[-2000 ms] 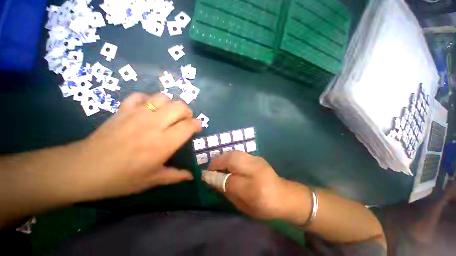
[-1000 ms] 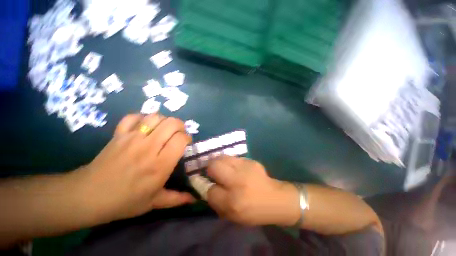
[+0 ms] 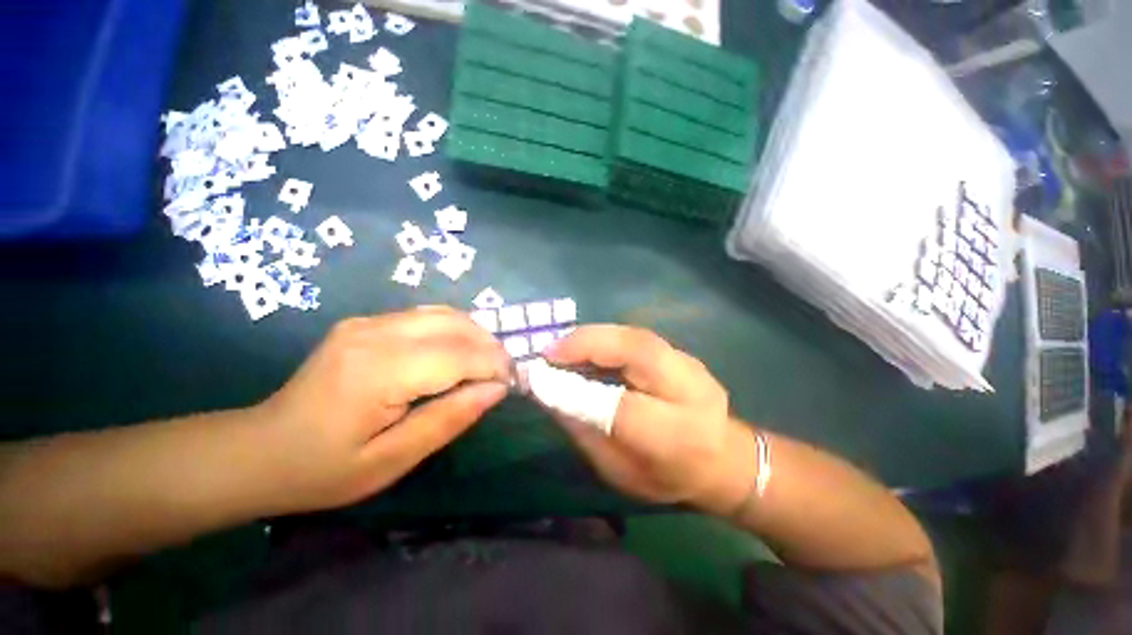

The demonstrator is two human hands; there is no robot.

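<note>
The green circuit board panel lies near the body, mostly hidden by the hands; two rows of white square modules show on it. My left hand is at the panel's left side, thumb and fingers pinched on a small dark-edged piece, apparently a square module. My right hand, with white wrapping on one finger, covers the panel's lower right part. Its fingertips meet my left fingertips at the small piece; whether they also grip it is unclear. A loose backing piece lies just above the panel.
A pile of white backing pieces spreads at the upper left, beside a blue bin. Two stacks of green panels stand beyond. Stacked whitish trays with grouped modules are at right, with a white-framed dark-celled sheet beyond.
My left thumb and fingers have closed together and meet my right fingertips at the panel's lower part. The camera view has shifted, showing more of the blue bin and back edge.
</note>
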